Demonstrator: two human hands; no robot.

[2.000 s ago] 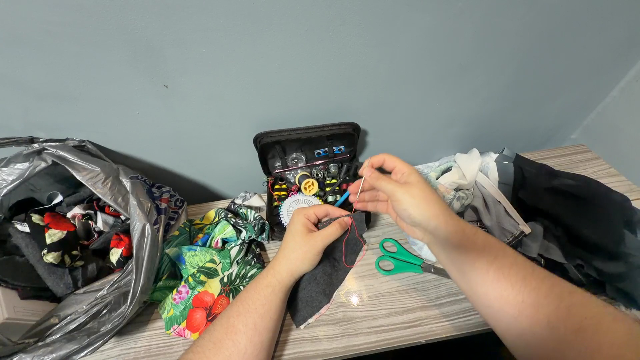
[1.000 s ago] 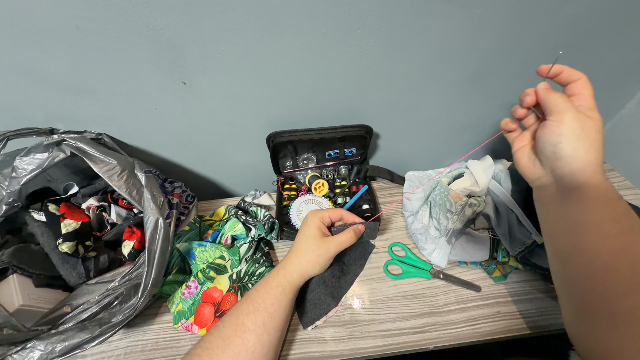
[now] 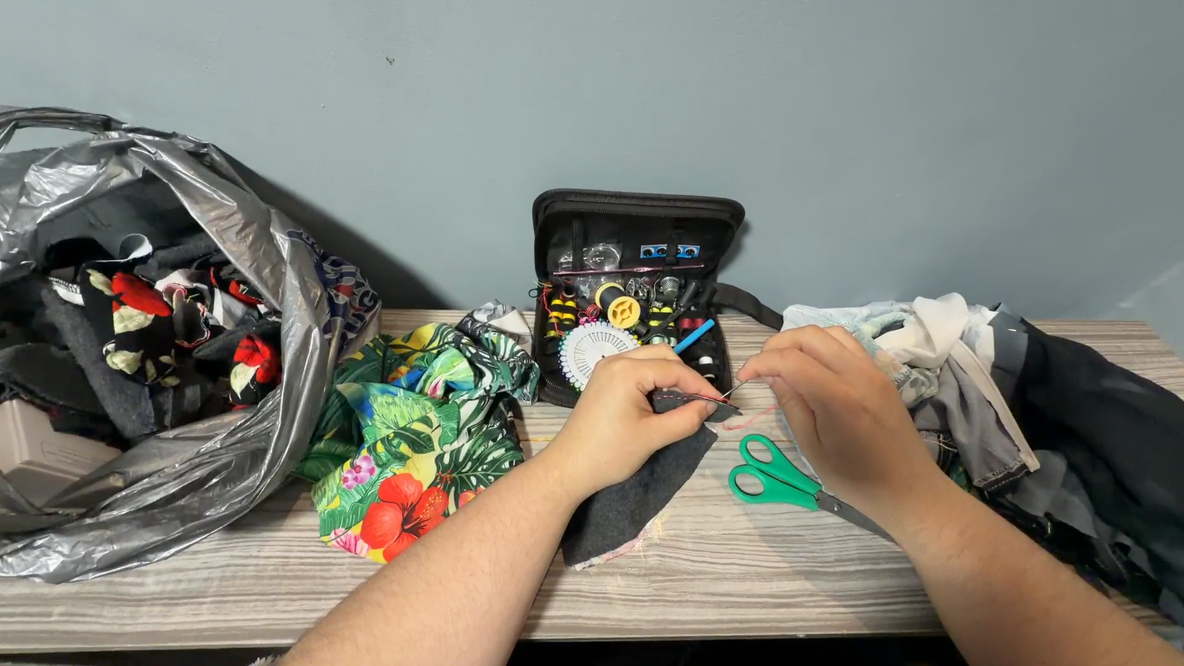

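My left hand [image 3: 638,407] pinches the upper edge of a dark grey fabric piece [image 3: 638,490], whose lower end lies on the table. Pink-red stitches run along the pinched edge. Close on its right, my right hand [image 3: 823,398] holds a sewing needle [image 3: 733,390] between thumb and fingertips, its tip at the fabric's corner. A loose pink-red thread [image 3: 754,419] curls below the needle. Green-handled scissors [image 3: 782,476] lie on the table by my right forearm, blades partly under it. Behind my left hand are a white pin wheel [image 3: 597,354] and a blue pen-like tool [image 3: 696,336].
An open black sewing kit [image 3: 638,222] with thread spools [image 3: 622,305] stands against the wall. On the left are a grey plastic bag [image 3: 287,370] of fabric scraps and a tropical-print cloth [image 3: 416,444]. Grey and black garments [image 3: 1064,416] are heaped on the right.
My right hand, raised high at the right with the thread drawn taut one second ago, has come down beside my left hand. The thread now hangs slack.
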